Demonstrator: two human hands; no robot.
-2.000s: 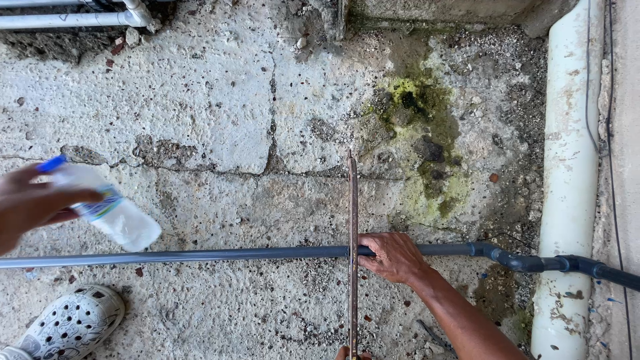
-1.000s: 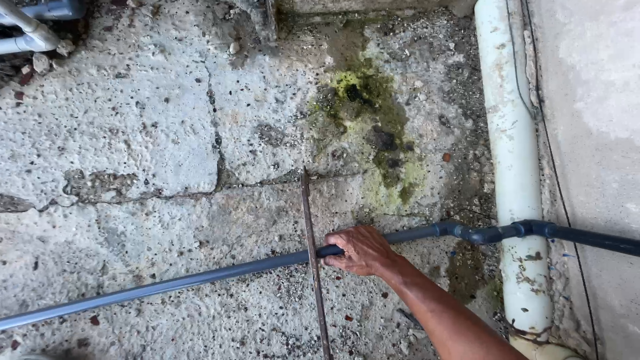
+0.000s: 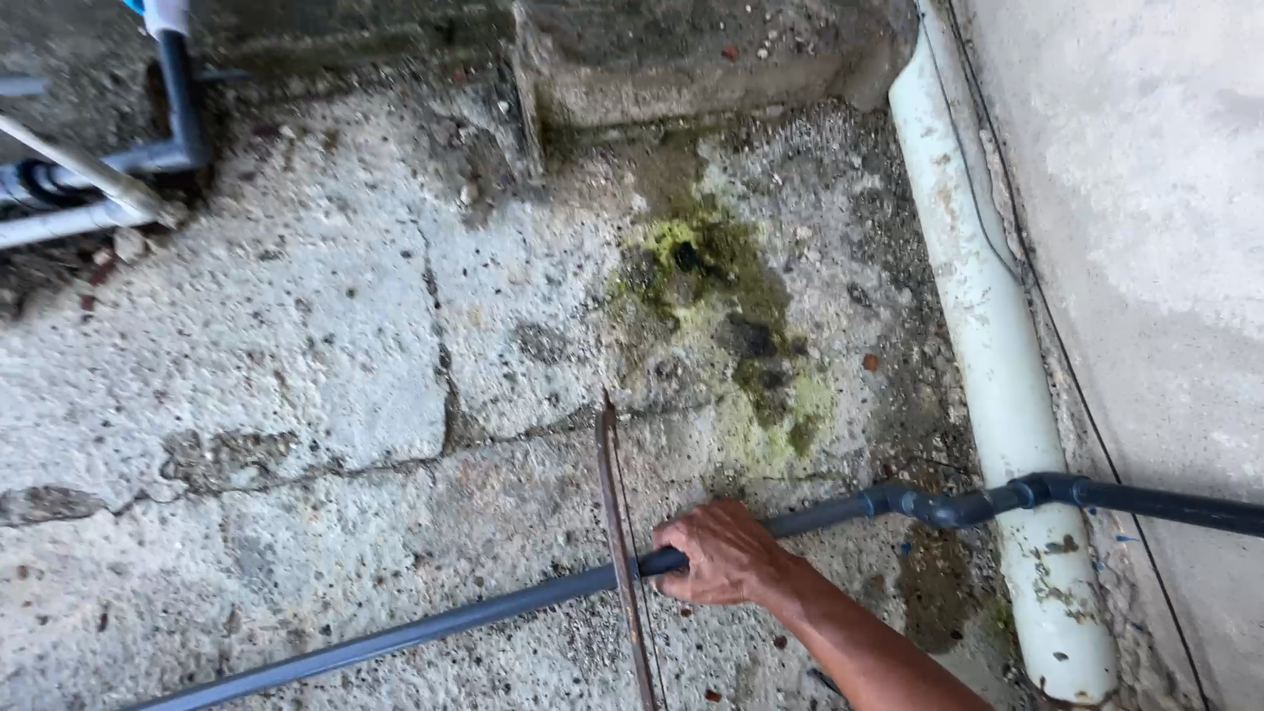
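Observation:
My right hand [image 3: 721, 553] reaches in from the lower right and is closed around a dark grey plastic pipe [image 3: 444, 617]. Just left of the fingers, a rusty metal bow saw or hacksaw [image 3: 620, 533] with a thin blade crosses the pipe, its tip pointing up the view. The saw's near end is cut off by the bottom edge, so what holds it is hidden. My left hand is not in view. To the right, the pipe runs through bent fittings [image 3: 948, 506] over a thick pale pipe [image 3: 1007, 395].
Cracked concrete ground [image 3: 296, 365] lies beneath, with a mossy patch [image 3: 741, 336]. A concrete ledge [image 3: 691, 79] stands at the top. More pipes and an elbow [image 3: 183, 148] are at upper left. A thin black cable [image 3: 1071, 365] runs along the wall [image 3: 1165, 247] at right.
A hand with a clear bottle and a perforated clog, both at the left two seconds ago, are out of view. The right hand still holds the pipe beside the saw. The view has shifted.

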